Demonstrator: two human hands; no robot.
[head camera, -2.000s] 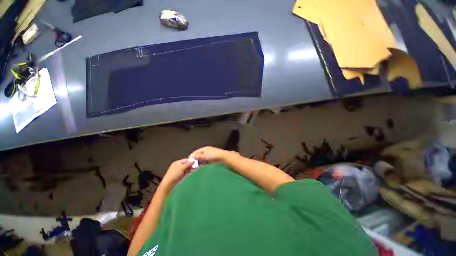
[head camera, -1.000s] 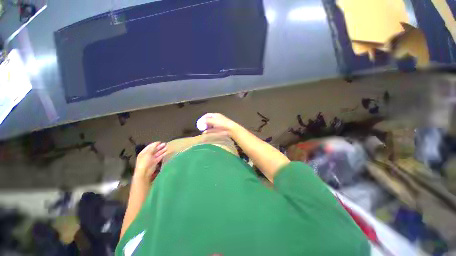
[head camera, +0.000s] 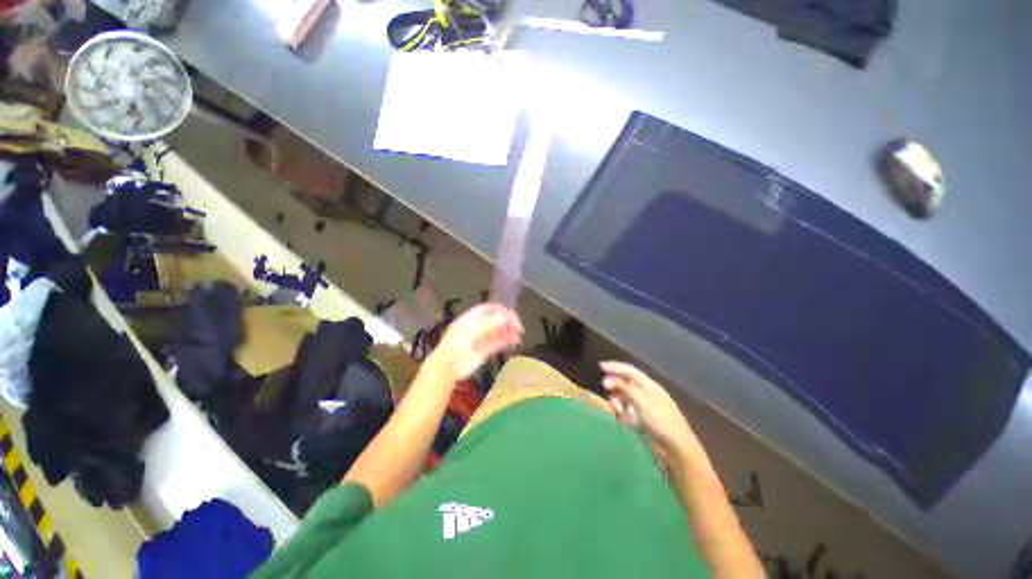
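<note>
My left hand (head camera: 483, 339) is at the near end of the clear ruler (head camera: 522, 204), with its fingers closed around that end beyond the table's front edge. The rest of the ruler lies over the table. My right hand (head camera: 643, 402) is in front of my body, fingers partly curled, with a small pale piece at them that looks like the tailor's chalk (head camera: 630, 416), mostly hidden. The dark navy fabric (head camera: 792, 294) lies flat on the table, with white chalk lines near its edges.
White printed paper (head camera: 447, 107) and a yellow-black tape measure (head camera: 441, 27) lie left of the ruler. A narrow white strip (head camera: 594, 28), a silvery weight (head camera: 912, 178) and dark fabric (head camera: 832, 23) lie farther back. A fan (head camera: 128, 86) stands left.
The view has swung left. My left hand has moved from beside my body to the ruler, whose end now passes the table edge. My right hand has moved away from my left.
</note>
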